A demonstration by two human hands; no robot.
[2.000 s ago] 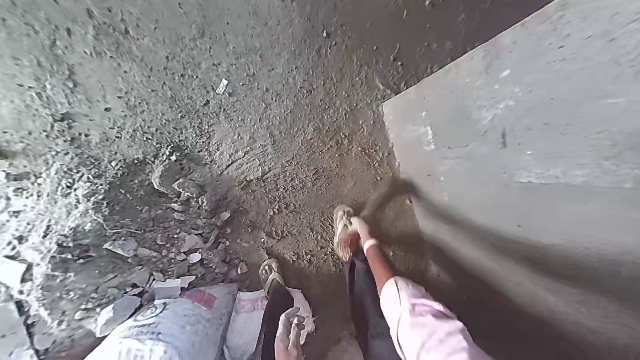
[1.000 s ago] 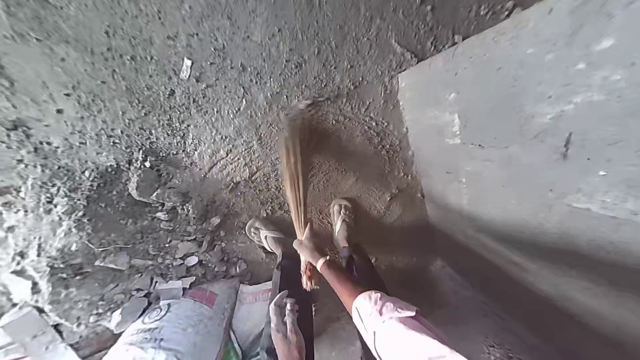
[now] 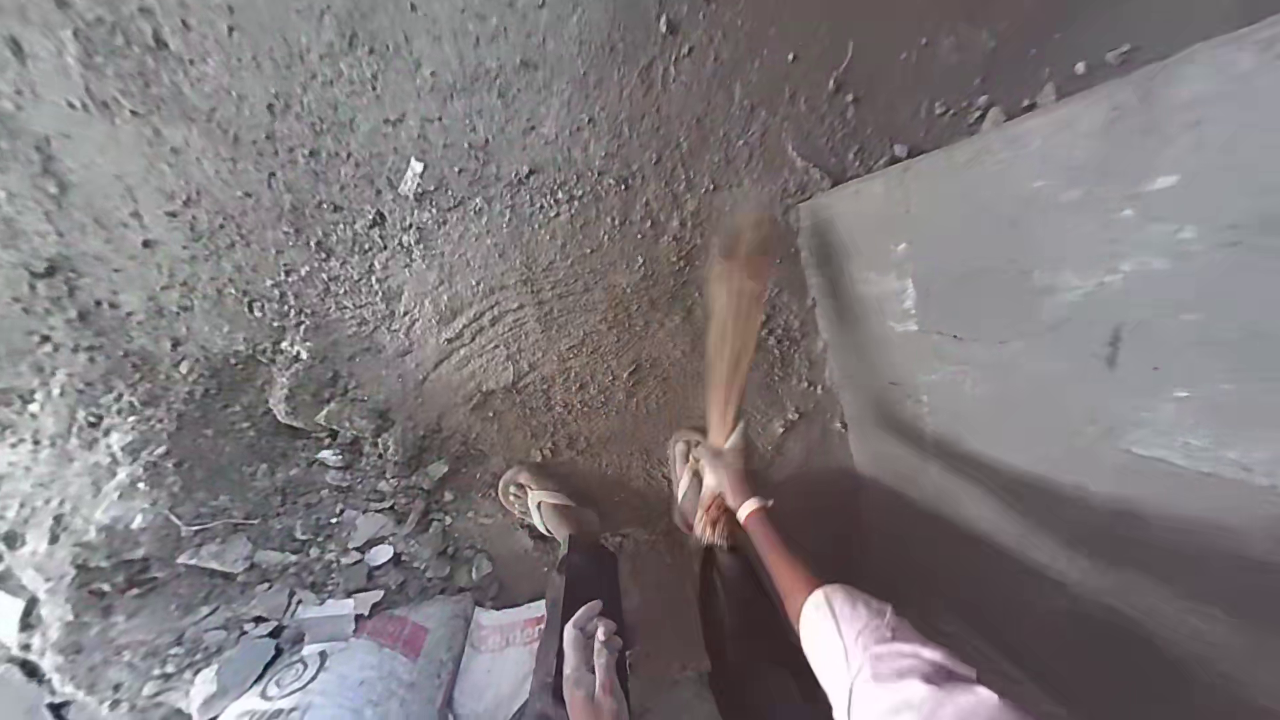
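A straw hand broom [image 3: 735, 330] is gripped near its tied end by my right hand [image 3: 722, 475], which is in front of my right sandalled foot. Its bristles are blurred and fan out over the dusty floor, just left of the corner of a smooth grey concrete wall or block. My left hand [image 3: 592, 650] is at the bottom, over my left leg, its fingers loosely curled and holding nothing. Fine brown dust [image 3: 590, 350] with curved streaks covers the floor left of the broom and in front of my feet.
The concrete wall or block [image 3: 1010, 300] rises on the right. Broken rubble [image 3: 370, 525] is heaped at the lower left, beside a printed woven sack [image 3: 350, 670] and a second white sack [image 3: 500, 650]. A small white scrap [image 3: 411, 177] is on the gritty floor farther off.
One second ago the broom pointed up the middle, over the dust; now my right hand has it farther right, close to the concrete edge. My left hand stays low by my leg.
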